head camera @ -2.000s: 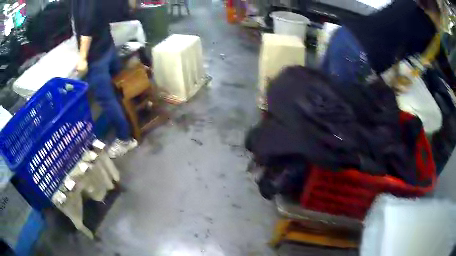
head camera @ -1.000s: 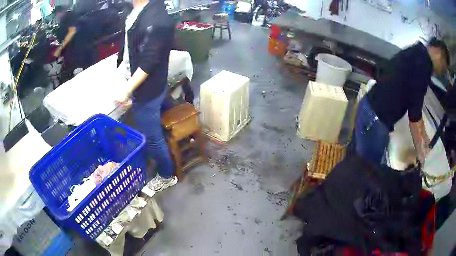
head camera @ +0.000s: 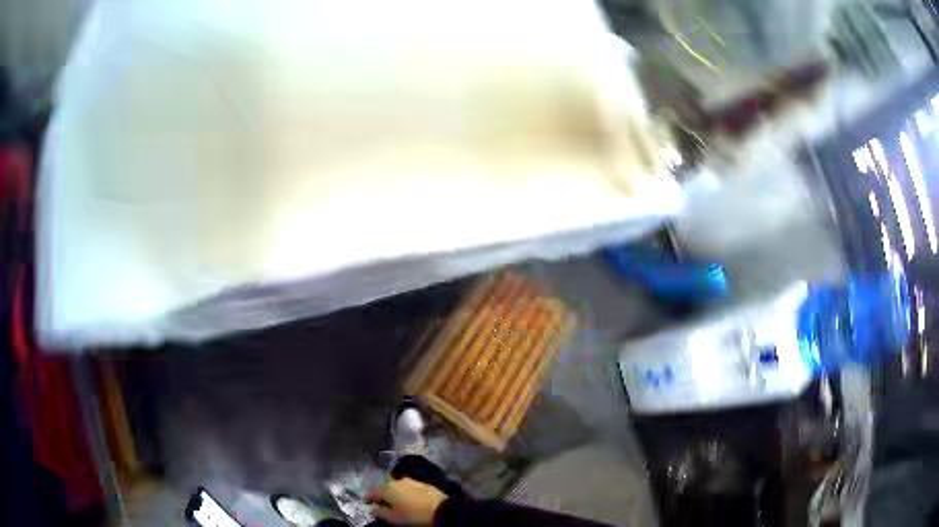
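Note:
A smartphone [head camera: 212,511] with a dark edge and a bright white screen is cut off by the bottom edge at the lower left. What holds it does not show. My right hand [head camera: 410,501] is at the bottom centre, small and blurred, at the end of a dark sleeve that comes in from the right. Its fingers point left, towards the phone but apart from it. I cannot tell whether they hold anything. My left hand is not in view. A large white cloth-like table top [head camera: 360,154] fills the upper left and middle.
A slatted wooden stool [head camera: 497,355] stands below the table's front edge. A white box-like unit [head camera: 716,355] with a blue bottle-like part [head camera: 849,321] is at the right. A blue object [head camera: 669,278] lies behind the stool. Red material [head camera: 51,412] shows at the far left. Shoes show near the bottom.
The view has swung from the aisle with people and crates to the white table, close up. My right hand and the phone have come into view at the bottom.

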